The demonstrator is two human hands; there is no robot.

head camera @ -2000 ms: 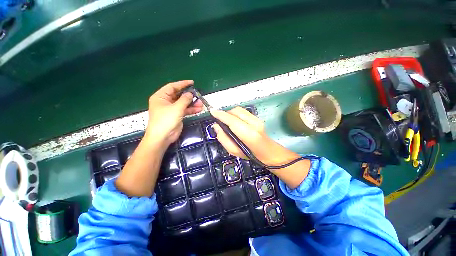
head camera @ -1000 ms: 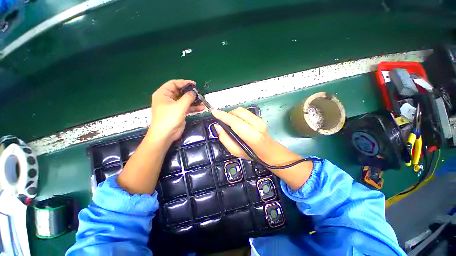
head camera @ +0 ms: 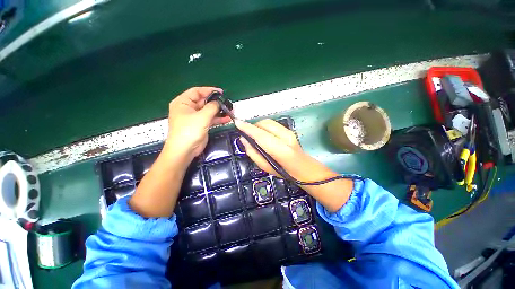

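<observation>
My left hand (head camera: pixel 191 121) holds a small dark watch-sized unit (head camera: pixel 219 100) between thumb and fingers, above the white bench edge. My right hand (head camera: pixel 274 148) holds a slim black soldering iron (head camera: pixel 255 144) like a pen. Its tip is at the unit; whether it touches cannot be told. Its black cable runs over my right wrist. The black pocketed tray (head camera: pixel 230 200) lies under my forearms. Several of its pockets on the right hold square units with shiny rims, one of them here (head camera: pixel 309 240). My fingers partly hide the held unit.
A tan round pot (head camera: pixel 359 127) stands right of the tray. Beyond it are a black fan unit (head camera: pixel 417 159), a small orange-and-black piece (head camera: pixel 419 197) and a red tool tray (head camera: pixel 435 72) with yellow-handled pliers (head camera: pixel 467 163). A solder spool (head camera: pixel 53 246) and a white dotted reel (head camera: pixel 29 189) are at left.
The held unit has been tilted slightly in my left fingers, and the iron's tip has shifted a little with it. Both hands keep their grips. White marks on the green surface have drifted left.
</observation>
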